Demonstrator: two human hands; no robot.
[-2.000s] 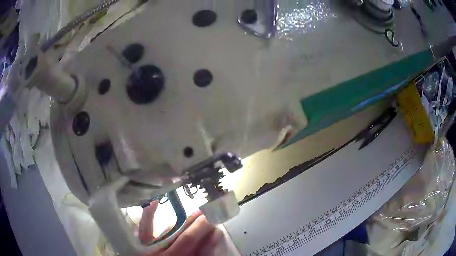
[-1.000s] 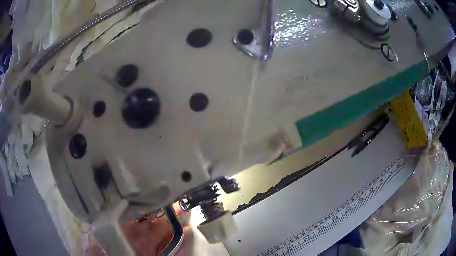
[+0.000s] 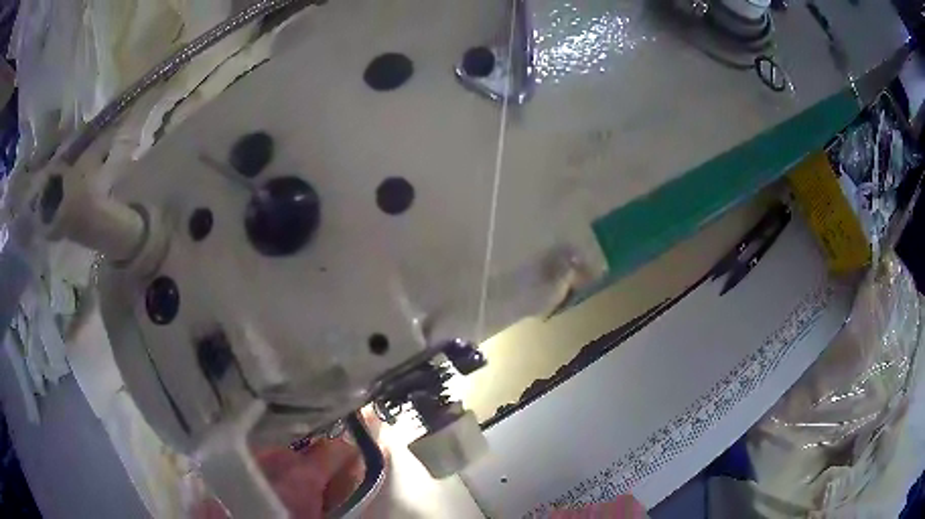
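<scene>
The cream sewing machine head [image 3: 446, 243] fills the middle, with dark round plugs and a pale thread [image 3: 494, 213] running down it. Its needle area is lit by strong glare and partly hidden. My left hand [image 3: 309, 476] is low under the head's left end, behind the pale guard [image 3: 238, 466] and a dark curved bar [image 3: 367, 461]; its fingers and any hold are unclear. My right hand [image 3: 598, 508] shows only as a small, blurred reddish patch at the bottom edge. Cloth at the needle is washed out.
Dark snips [image 3: 753, 248] lie by a yellow box [image 3: 829, 213] at right. A ruled tape [image 3: 700, 426] runs along the table's front edge. A plastic-bagged bundle [image 3: 842, 426] is at lower right. Loose cream cloth [image 3: 76, 61] lies behind and left. A ribbed metal tube [image 3: 172, 76] crosses the upper left.
A reddish patch of my right hand has appeared at the bottom edge. My left hand stays under the head's left end. The thread shows more clearly; the view has shifted slightly.
</scene>
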